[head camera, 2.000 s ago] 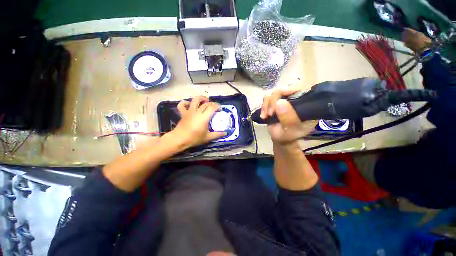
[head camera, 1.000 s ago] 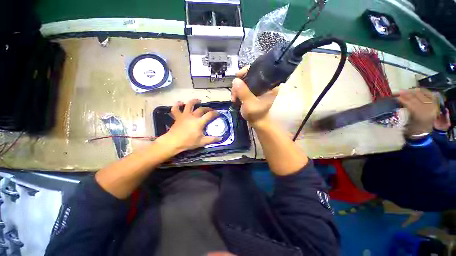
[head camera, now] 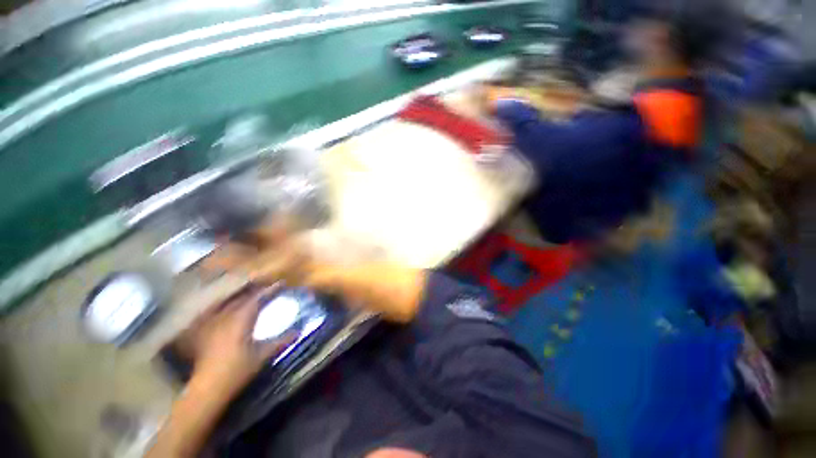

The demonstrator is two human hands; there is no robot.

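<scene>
The view is strongly blurred. The black speaker housing (head camera: pixel 178 360) lies on the bench at lower left, with a speaker driver (head camera: pixel 279 318) face up in it, its pale centre showing. My left hand (head camera: pixel 225 335) is on the housing, its fingers at the driver's left side, holding it. My right hand (head camera: pixel 284 254) is above and behind the driver, around a smeared dark grey shape that looks like the electric screwdriver (head camera: pixel 234 199). Its tip cannot be made out. Another speaker driver (head camera: pixel 118 308) lies face up at left on the bench.
The screw feeder (head camera: pixel 143 170) is blurred behind the bench work. A red wire bundle (head camera: pixel 452 123) lies at the bench's far right end. Two dark units (head camera: pixel 418 51) are on the green conveyor (head camera: pixel 295 85). A person in dark blue (head camera: pixel 586 165) sits at right, near a red stool (head camera: pixel 519 268).
The view has swung right and tilted, so the bench work now shows at lower left. The neighbour's long dark piece is no longer distinguishable. My hands remain at the housing and screwdriver.
</scene>
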